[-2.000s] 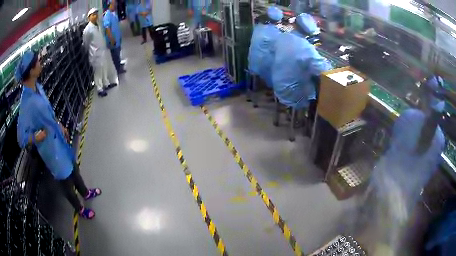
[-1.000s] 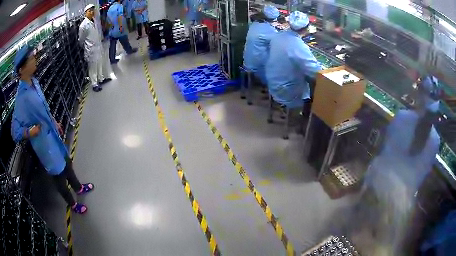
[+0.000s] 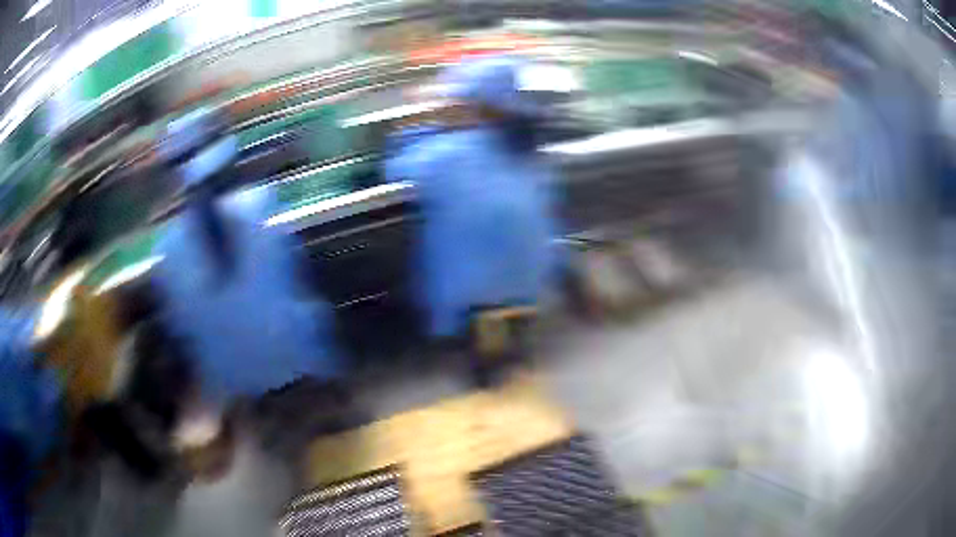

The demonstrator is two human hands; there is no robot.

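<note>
The view is heavily blurred. Neither my left hand nor my right hand is in the picture. Nearest in front of me, low in the picture, is a flat tan surface like a wooden board or pallet [image 3: 461,425]. Two grey, ribbed-looking blocks stand at its near side, a left one [image 3: 351,509] and a right one [image 3: 561,488], both cut off by the bottom edge. They may be part trays or cartons, but I cannot tell.
Two people in blue coats and caps are at the line, one left [image 3: 241,294] and one in the middle [image 3: 482,220]. A conveyor line [image 3: 650,136] runs behind them. More blue clothing shows at both sides. Yellow floor tape [image 3: 681,488] lies at the lower right.
The view has swung sharply from the taped aisle and blue pallet to the conveyor line. The tan surface and two ribbed blocks are now low in front. The picture has become strongly blurred.
</note>
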